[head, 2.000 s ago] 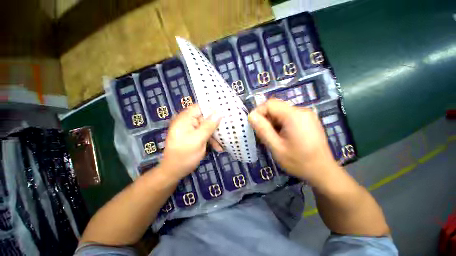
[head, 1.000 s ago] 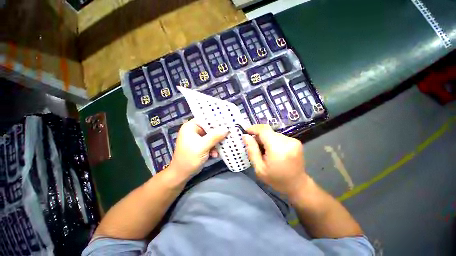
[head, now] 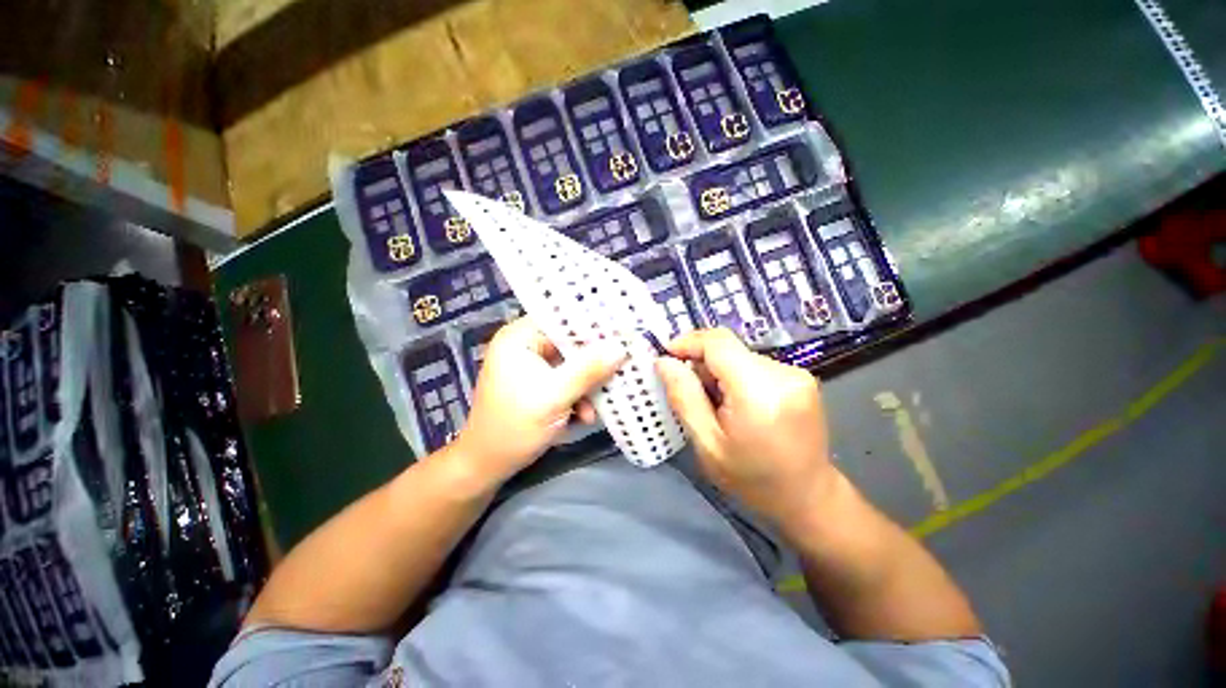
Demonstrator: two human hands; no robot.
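My left hand (head: 518,397) grips a white sheet with rows of small black dots (head: 578,289), curled, its pointed end up and to the left. My right hand (head: 760,417) is at the sheet's right edge, thumb and forefinger pinched on a small, thin dark thing (head: 658,341); what it is cannot be told. Under the sheet lies a milky plastic tray (head: 370,303) of dark blue-purple moulded parts (head: 713,101) with pale rectangles and gold emblems. Upright parts form upper and lower rows, with sideways parts between. The hands and sheet hide some parts.
Brown cardboard (head: 444,67) stands behind the tray. A flat reddish-brown rectangle (head: 265,347) lies left on the green bench (head: 995,135). Stacked trays in shiny black and milky plastic (head: 161,457) are at far left. A yellow line (head: 1049,464) crosses the grey floor.
The view has shifted, so the tray shows further left than at first. Both hands stay at the sheet. The right fingertips have moved lower along its right edge.
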